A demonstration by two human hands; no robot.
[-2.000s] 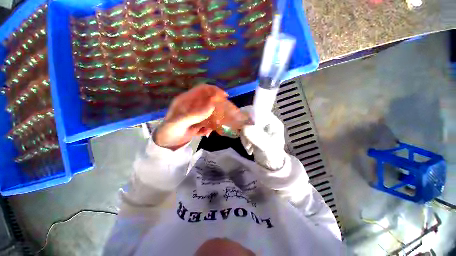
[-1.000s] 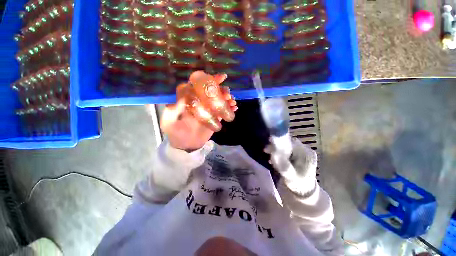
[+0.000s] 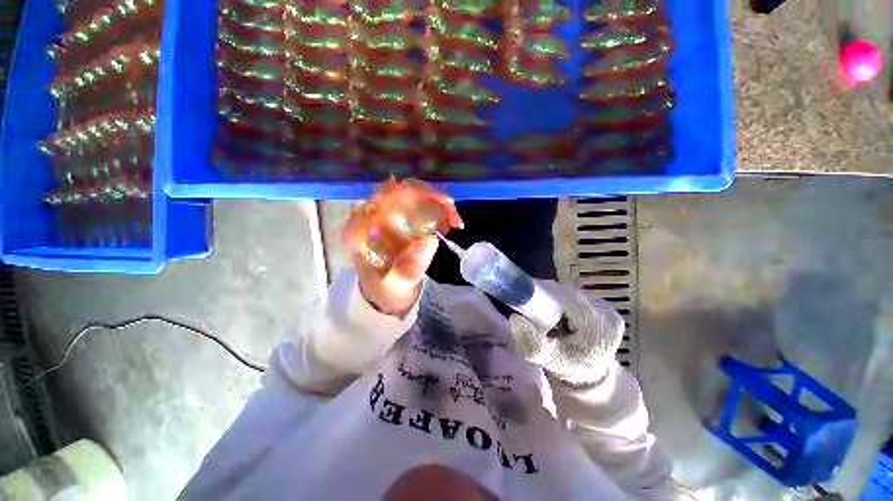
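My left hand (image 3: 397, 279) is bare and holds a glossy amber-orange moulded soft piece (image 3: 392, 223) just in front of the work tray's near edge. My right hand (image 3: 578, 338) wears an off-white knitted glove and is closed around a clear syringe (image 3: 497, 279) with a dark plunger seal. The syringe points up and left. Its thin needle (image 3: 448, 243) reaches the right side of the soft piece; whether the tip is inside cannot be told. The blue work tray (image 3: 450, 188) holds rows of dark red-brown pieces with green glints, with a gap right of the middle.
A second blue tray (image 3: 83, 259) with similar rows stands at the left. A pink ball (image 3: 861, 62) lies on the speckled brown worktop (image 3: 798, 122) at the right. A blue stool (image 3: 788, 421) stands on the floor at the lower right. A slotted drain grate (image 3: 604, 250) and a cable (image 3: 162, 321) are on the floor.
The syringe has swung from pointing up to pointing left, and its needle has come to the soft piece. The left hand has turned with the piece. The view has shifted slightly.
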